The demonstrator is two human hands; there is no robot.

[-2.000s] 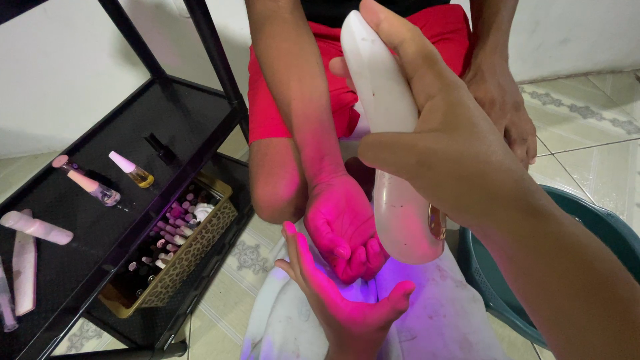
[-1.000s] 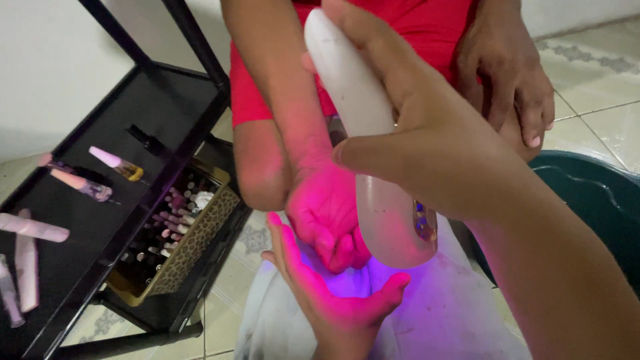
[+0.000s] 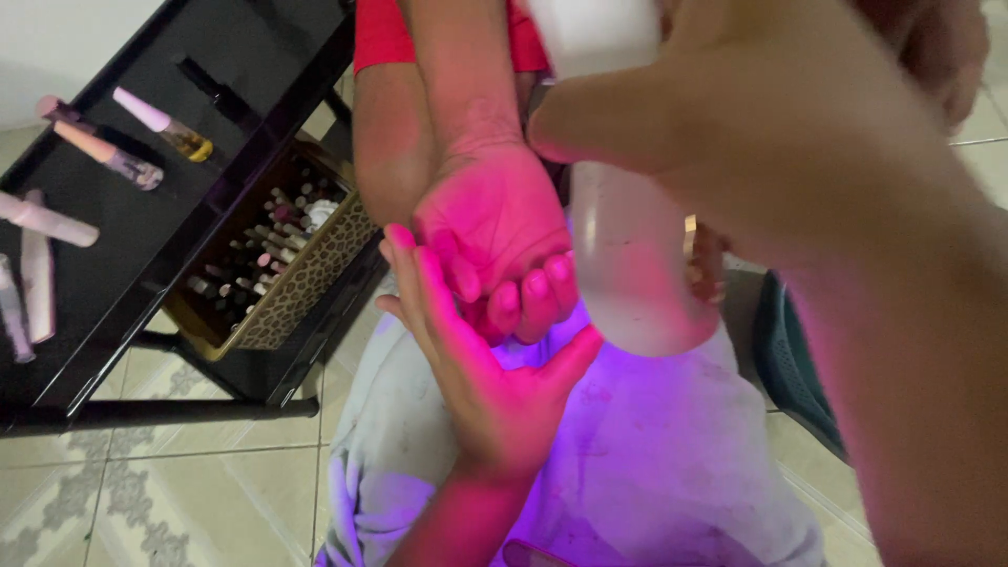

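Note:
My right hand (image 3: 709, 118), blurred at the upper right, grips a white handheld UV nail lamp (image 3: 634, 252) with its rounded end pointing down. Pink and violet light falls from it onto another person's hand (image 3: 504, 228), which lies palm up with curled fingers. Below and beside that hand is my left hand (image 3: 488, 370), fingers extended and thumb spread; it is near or touching the curled fingers, which I cannot tell. A white cloth (image 3: 614, 457) lies under both hands, lit violet.
On the left, a black shelf cart (image 3: 165, 213) bears polish bottles (image 3: 177, 138) and tubes (image 3: 47, 220). Its lower shelf holds a leopard-print box (image 3: 303, 283) of many small bottles. A dark teal basin (image 3: 795, 354) stands at the right on the tiled floor.
The view has moved closer and lower over the hands. My right hand still grips the lamp, and the other person's palm is now less covered by it.

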